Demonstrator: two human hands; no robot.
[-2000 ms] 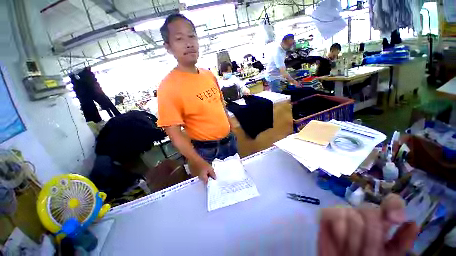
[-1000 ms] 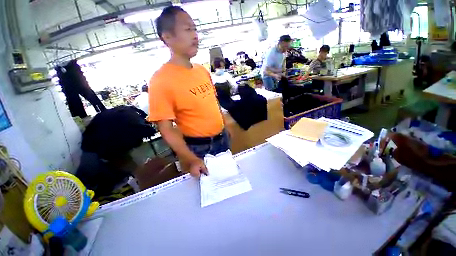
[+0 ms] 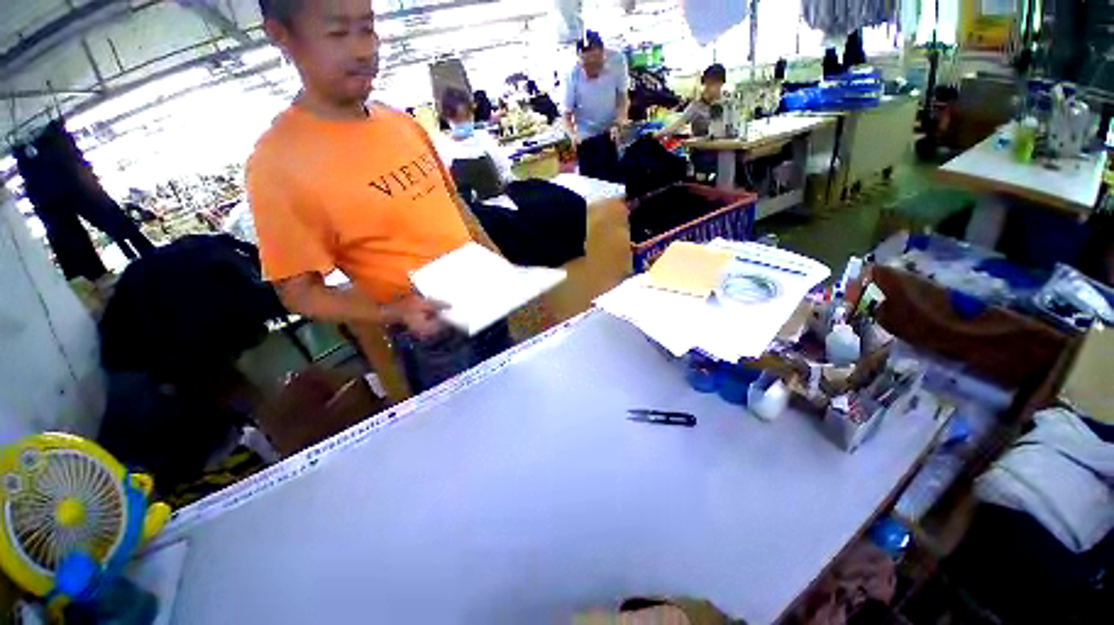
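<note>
Dark slim thread snips (image 3: pixel 662 418) lie on the pale table (image 3: pixel 489 488), right of its middle. A person in an orange T-shirt (image 3: pixel 367 183) stands across the table and holds white paper sheets (image 3: pixel 486 286) up off the table. Neither of my hands can be made out. A small tan and dark shape (image 3: pixel 654 610) is cut off by the bottom edge, and I cannot tell what it is.
A paper stack (image 3: pixel 721 330) with a tan card and clear coil lies at the table's far right. Small supplies (image 3: pixel 843 391) crowd the right edge. A yellow fan (image 3: pixel 67 513) and blue bottle (image 3: pixel 98 592) stand at left. A crate (image 3: pixel 702 226) is beyond.
The person has lifted the paper sheets off the table. The hand seen at the bottom right two seconds ago is gone. The view has shifted right and down.
</note>
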